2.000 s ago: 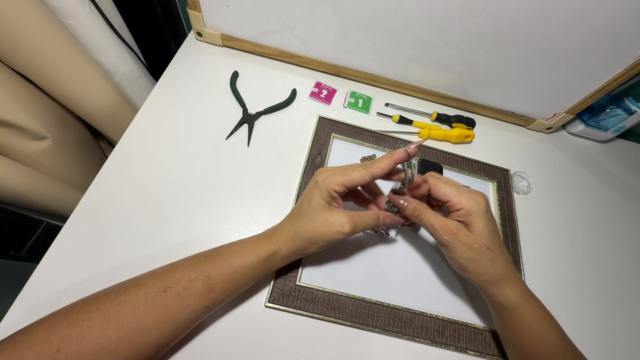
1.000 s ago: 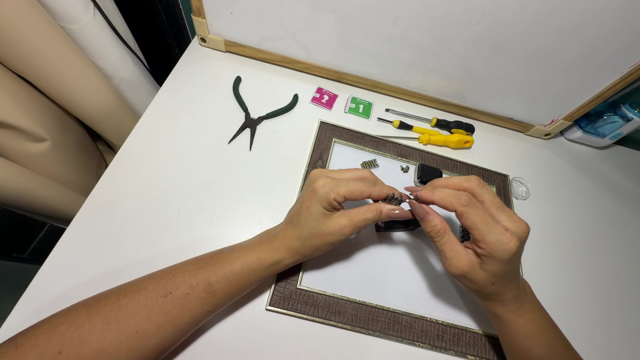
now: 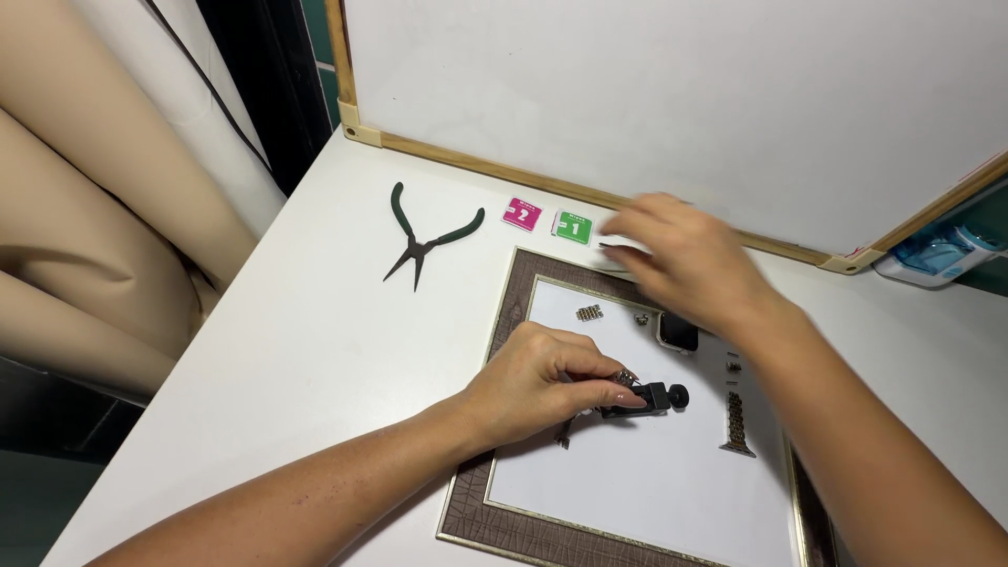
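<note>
My left hand grips a metal watch-band piece at the black link-remover tool, which has a round knob at its right end. My right hand, blurred, is over the top edge of the frame near the screwdrivers, which it hides; whether it holds anything does not show. A smartwatch lies on the white sheet, with loose band links and a small link to its left. A band section with small pins and a link above it lies at the right.
A brown textured picture frame borders the white sheet. Green-handled pliers lie at its upper left, beside a pink wipe packet and a green one. A wood-edged whiteboard stands behind; a blue-and-white object is at the right.
My right hand has moved up and away from my left hand, toward the screwdrivers. My left hand has moved slightly down, and the black tool shows more fully beside it.
</note>
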